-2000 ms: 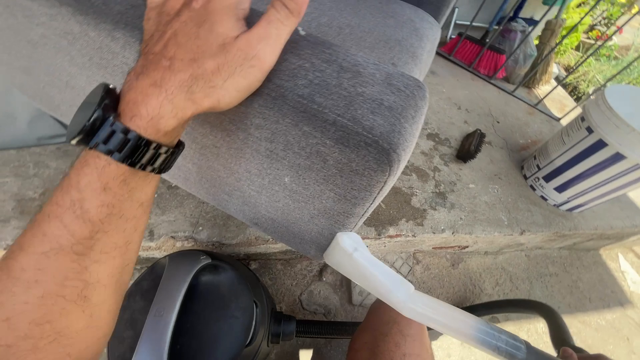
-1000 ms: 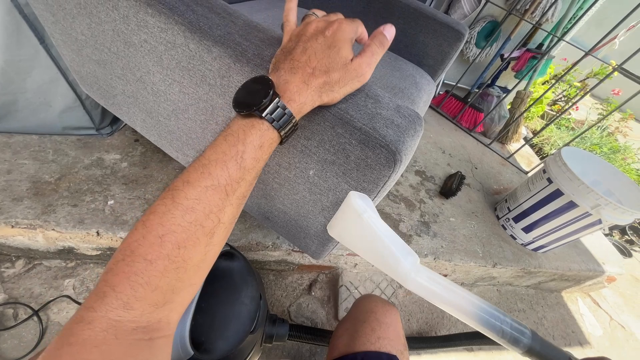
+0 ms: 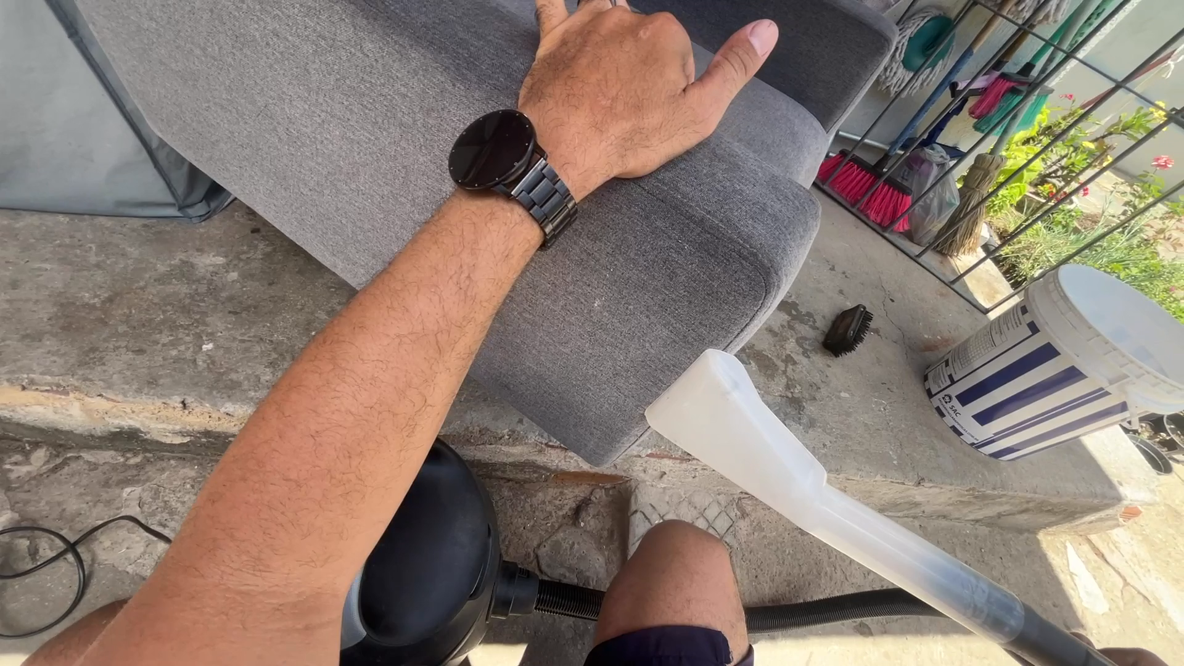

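My left hand (image 3: 629, 88), with a black watch (image 3: 495, 153) on the wrist, rests on the grey fabric sofa (image 3: 638, 287), thumb spread and the other fingers partly cut off by the top edge. It holds nothing that shows. A translucent plastic vacuum nozzle (image 3: 740, 435) has its wide mouth beside the sofa's lower front corner. Its tube runs down to the bottom right, where only a small part of my right hand (image 3: 1124, 655) shows at the dark end of the tube; its grip is mostly cut off.
A black vacuum cleaner (image 3: 430, 555) with a ribbed hose (image 3: 842, 608) stands below the concrete step (image 3: 925, 490). A brush (image 3: 847, 330) and a white bucket (image 3: 1045, 370) are at the right, near a metal grille (image 3: 1045, 139), brooms (image 3: 869, 190) and plants. A cable (image 3: 69, 555) lies at lower left.
My left hand has shifted along the sofa, and more of my forearm shows across it. The nozzle stays near the sofa's corner. The view has also moved.
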